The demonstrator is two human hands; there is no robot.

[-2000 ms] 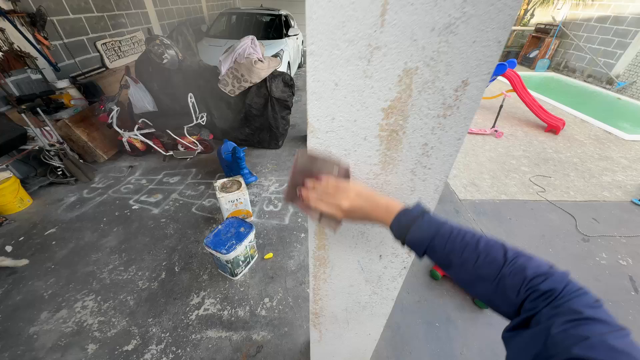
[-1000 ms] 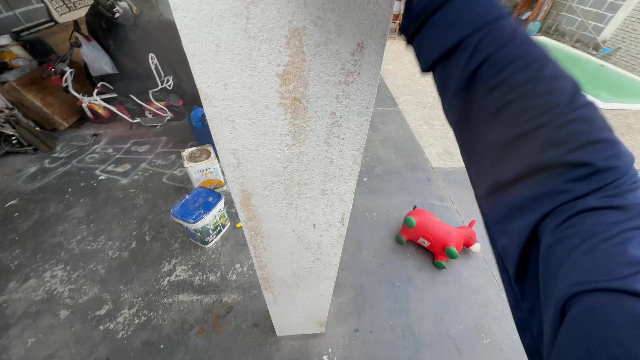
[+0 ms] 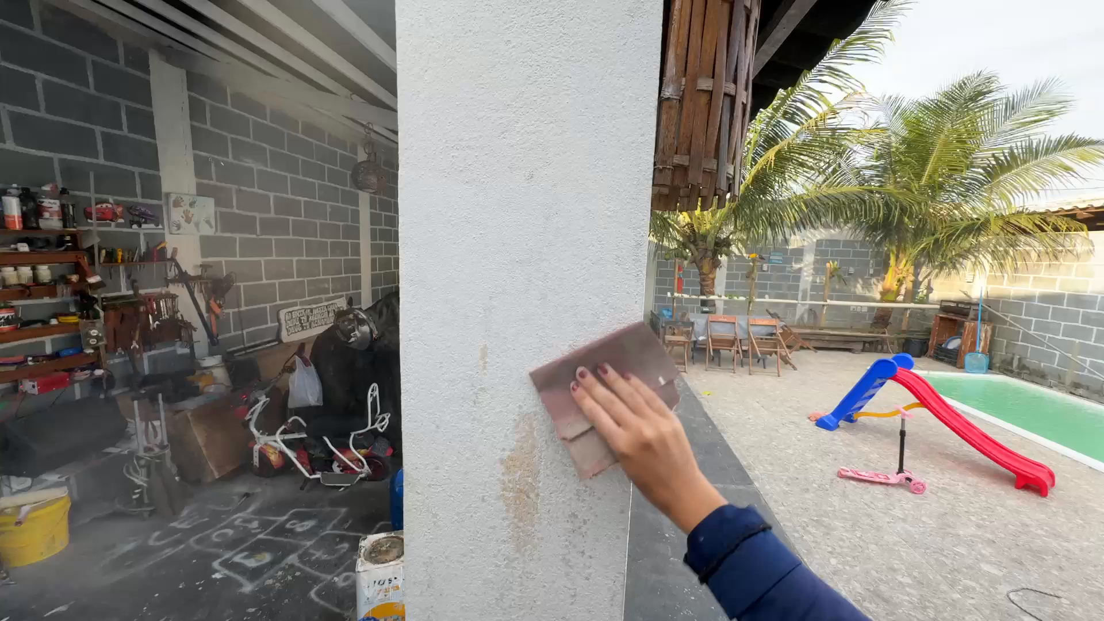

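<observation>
My right hand point(image 3: 634, 423), in a dark blue sleeve, presses a folded sheet of brown sandpaper point(image 3: 595, 371) flat against a white textured pillar point(image 3: 517, 216). The fingers lie spread over the sheet near the pillar's right edge. A worn tan patch point(image 3: 520, 483) shows on the pillar to the left of and below the sheet, with grey specks around it. My left hand is out of view.
Left of the pillar stand a paint can point(image 3: 380, 573), a yellow bucket point(image 3: 34, 528), a white-framed ride-on toy point(image 3: 285, 444) and tool shelves point(image 3: 43, 332). On the right are a slide point(image 3: 957, 423), a pink scooter point(image 3: 884, 476) and a pool point(image 3: 1026, 405).
The view has tilted up from the pillar's foot. My right hand, hidden one second ago with only the sleeve showing, is visible again with the sandpaper on the pillar.
</observation>
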